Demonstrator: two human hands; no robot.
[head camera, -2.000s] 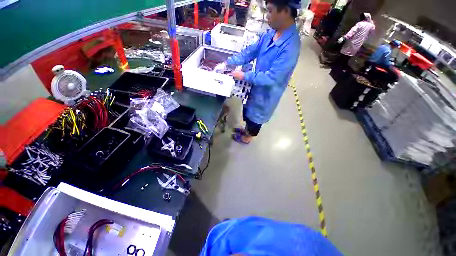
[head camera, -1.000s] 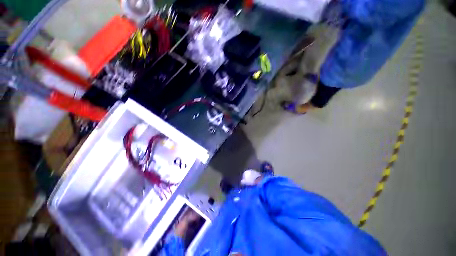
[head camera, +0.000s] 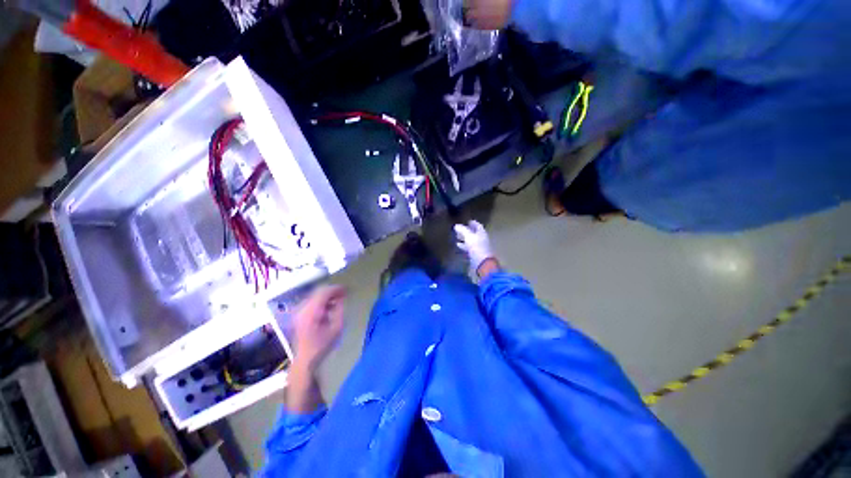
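Note:
The white metal cabinet (head camera: 103, 271) lies open at left, red and black cables (head camera: 224, 191) coiled in its tub. Its side compartment (head camera: 182, 383), with a holed panel and dark and yellow wires inside, is at its lower edge. My left hand (head camera: 320, 322), bare and blurred, is just right of the compartment, fingers bent; whether it touches the cabinet or holds anything is unclear. My right hand (head camera: 474, 245), in a thin white glove, is over the floor beyond the bench edge, fingers slightly apart, with nothing visible in it.
Silver pliers or a wrench (head camera: 408, 184) and a pale ring nut (head camera: 385, 201) lie on the green bench (head camera: 359, 168). A black tray (head camera: 481, 149) holds more tools; yellow-green pliers (head camera: 578, 107) lie beside it. Another person's blue sleeve (head camera: 597, 28) and hand reach in from upper right.
The view has turned down towards the cabinet and my smock. My left hand, earlier seen at the compartment, is now to its right. The other person has come closer, a hand over the plastic bags.

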